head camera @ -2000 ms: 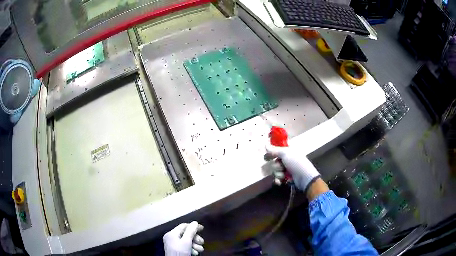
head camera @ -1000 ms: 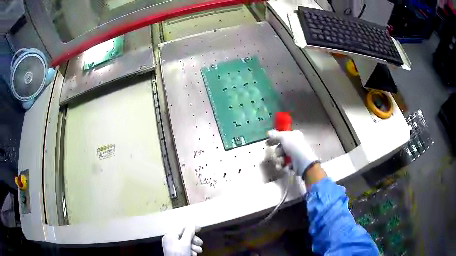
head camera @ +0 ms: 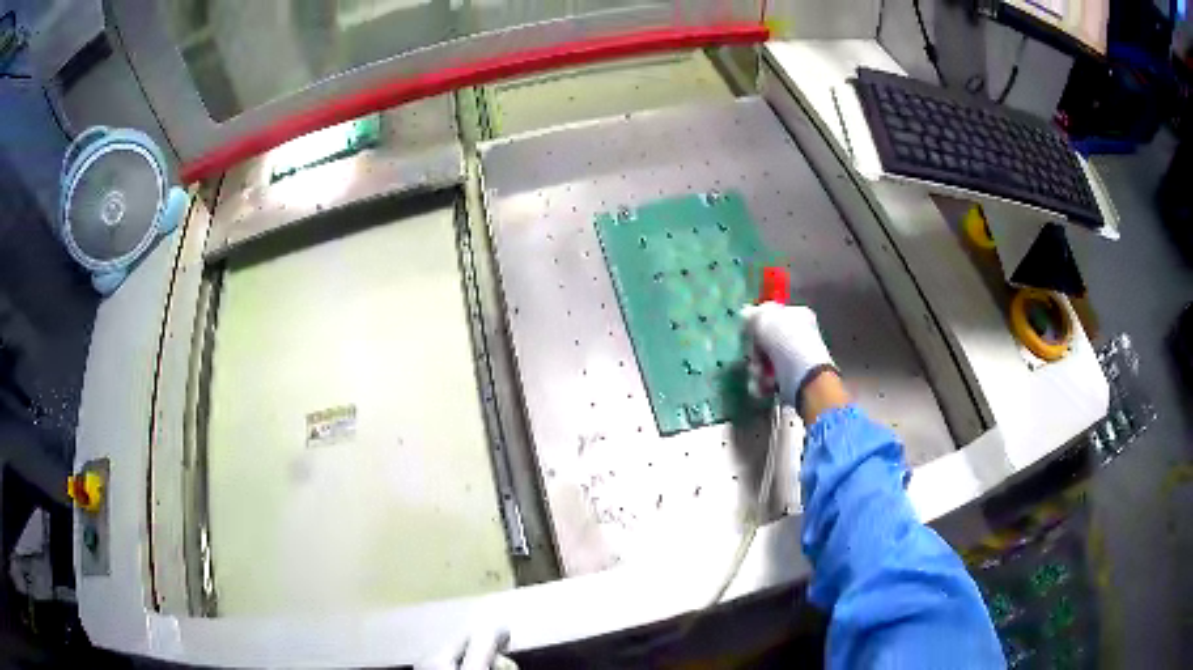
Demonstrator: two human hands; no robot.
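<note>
My right hand [head camera: 790, 351], in a white glove, is closed on the air blow gun [head camera: 776, 284], whose red top shows above the fingers. A pale hose hangs from it. The gun is over the right edge of the green fixture plate [head camera: 680, 308], which lies on the right grey metal table [head camera: 576, 380]. The plate has rows of small dark holes and dark corner blocks. My left hand [head camera: 474, 652], also white-gloved, is at the machine's front edge and cut off by the bottom of the picture; nothing shows in it.
A second green plate [head camera: 327, 147] lies on the left table, under the red-edged hood [head camera: 471, 94]. A cream cover [head camera: 353, 524] fills the left front. A keyboard [head camera: 981, 147], yellow tape roll [head camera: 1040, 322] and trays with green boards [head camera: 1047, 602] are at right; a fan [head camera: 115, 207] is at left.
The air blow gun in my right hand has moved from below the plate's near corner up and over its right part. The view has shifted, and my left hand now sits lower, mostly out of frame.
</note>
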